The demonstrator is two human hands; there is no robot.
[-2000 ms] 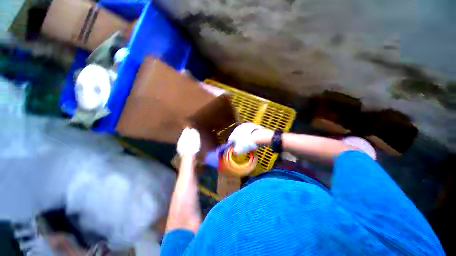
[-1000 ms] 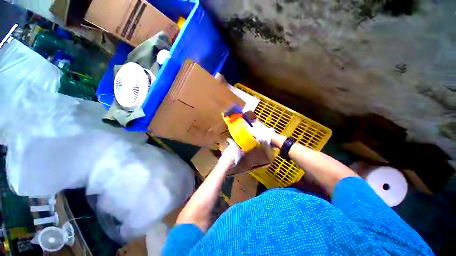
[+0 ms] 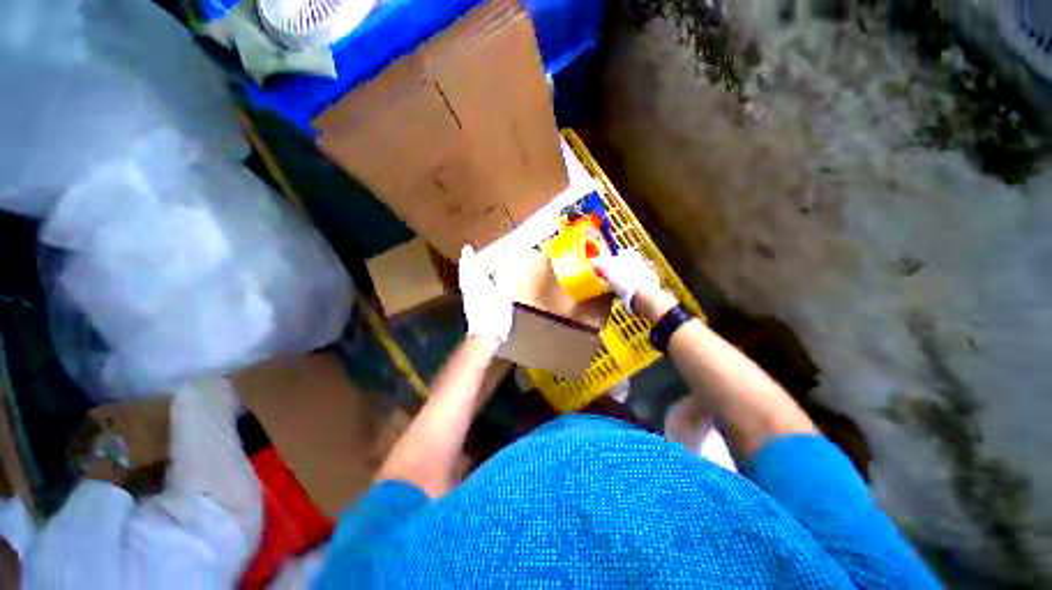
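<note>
A small brown carton [image 3: 551,339] rests on the yellow slatted crate [image 3: 629,346] in front of me. My left hand [image 3: 486,302], in a white glove, holds the carton at its left side. My right hand [image 3: 626,277], also gloved, is shut on the tape gun [image 3: 586,244], which has a blue and orange-red frame and a thick yellow-orange tape roll. The tape gun is at the carton's far top side; whether tape touches the carton is unclear. A stack of flat carton blanks [image 3: 450,133] leans upright beyond, on a white sheet [image 3: 519,239].
A blue bin [image 3: 398,40] with a white fan grille [image 3: 309,14] stands at the top. Another carton [image 3: 404,277] is on the floor at left. Translucent plastic bags [image 3: 185,265] fill the left. A person in pale clothing [image 3: 208,496] is at lower left. A stained wall [image 3: 854,231] runs along the right.
The view has turned, so the crate and blanks appear more upright. The tape gun has moved away from my left hand to the carton's far side. The person at lower left has come into view.
</note>
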